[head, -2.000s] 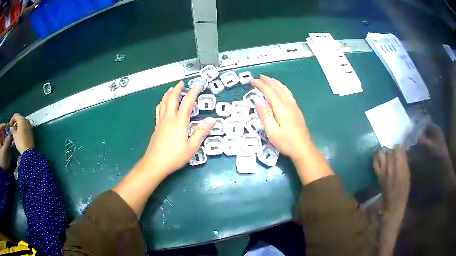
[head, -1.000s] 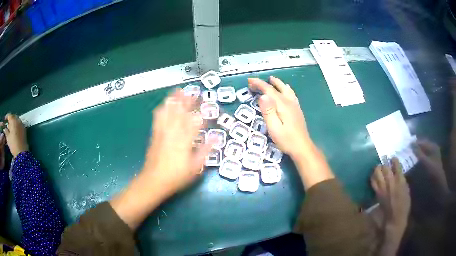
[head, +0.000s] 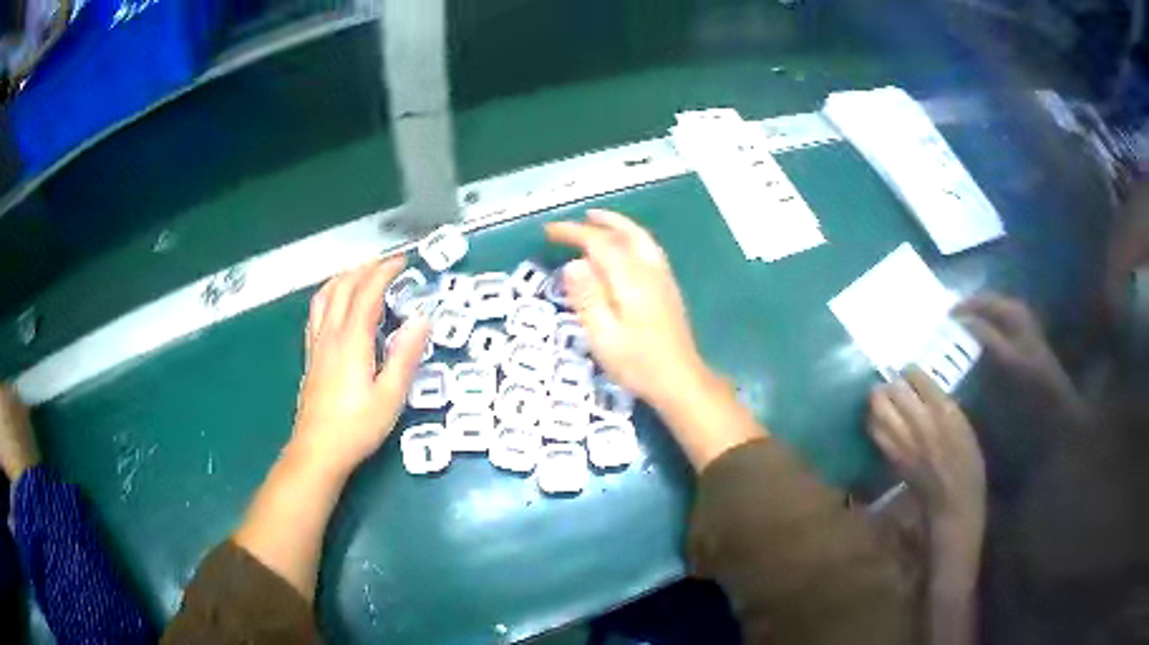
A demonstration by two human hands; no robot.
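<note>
Many small white square housings with dark slots (head: 519, 403) lie in a loose pile on the green worktop (head: 479, 554), between my hands. One housing (head: 442, 247) lies at the pile's far edge, close to the metal rail. My left hand (head: 359, 359) rests at the pile's left side, fingers apart and slightly curved, thumb against the housings. My right hand (head: 624, 302) is at the pile's right side, fingers spread, partly covering a few housings. Neither hand has a housing gripped.
A pale metal rail (head: 542, 187) with an upright post (head: 422, 114) edges the worktop. Label strips (head: 756, 189) and a second stack (head: 920, 170) lie at the right. A neighbour's hands (head: 926, 435) hold a white sheet (head: 897, 309). Another person's sleeve (head: 69, 554) is at left. A blue bin (head: 114, 76) is upper left.
The view has shifted, so the pile and post appear further left. My left hand has moved off some housings to the pile's left edge. The housings lie somewhat rearranged, with more of them visible.
</note>
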